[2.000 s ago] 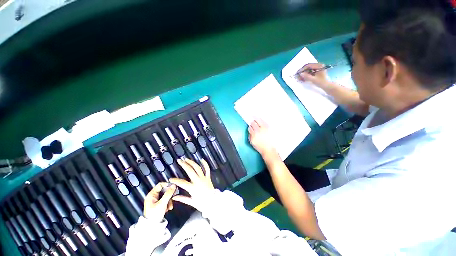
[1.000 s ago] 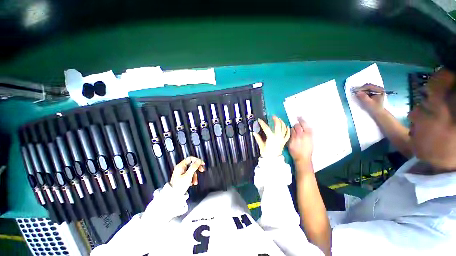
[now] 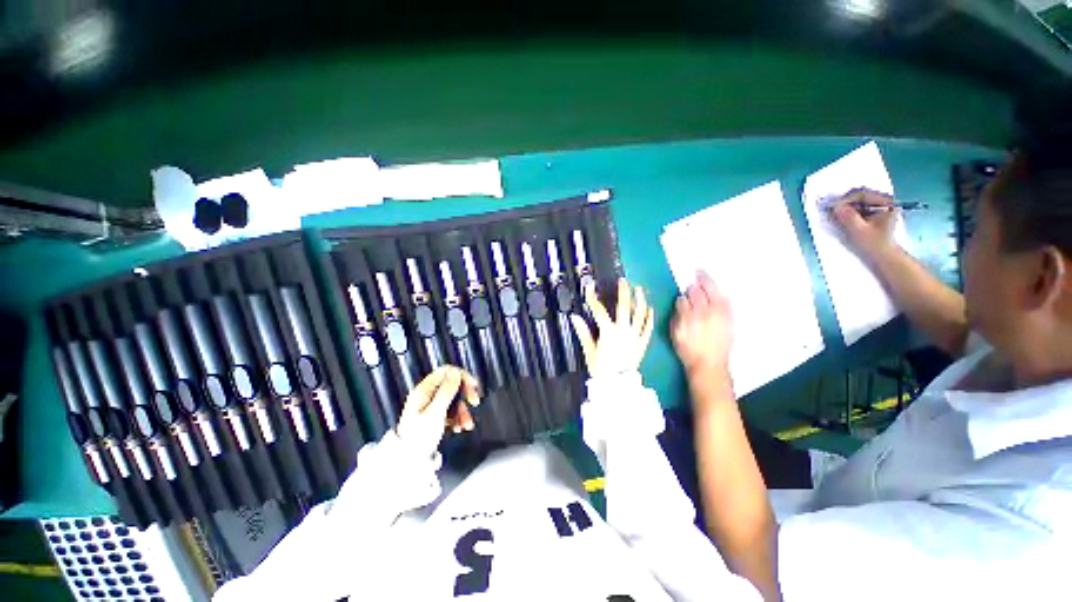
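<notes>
A black grooved holding tray [image 3: 517,412] lies in front of me with several wand units [image 3: 457,320] in a row, silver tube ends pointing away. My right hand [image 3: 617,335] is over the tray's right end, fingers spread, its fingertips at the rightmost unit; whether it grips that unit is unclear. My left hand [image 3: 441,402] is over the near edge of the same tray, fingers curled with a small dark thing between the fingertips, too small to name surely. A second black tray [image 3: 253,470] on the left holds more units, silver ends towards me.
White paper with two black ovals [image 3: 194,229] and white strips [image 3: 441,180] lie behind the trays. A white sheet with dark spots [image 3: 106,559] is at lower left. At right, a person [image 3: 917,494] writes on one sheet [image 3: 852,306], another hand on a second sheet [image 3: 752,282].
The view has swung right since two seconds ago. My hands, then together over the tray, are apart; my right hand has moved to the rightmost unit. Over the last second it shifted only slightly.
</notes>
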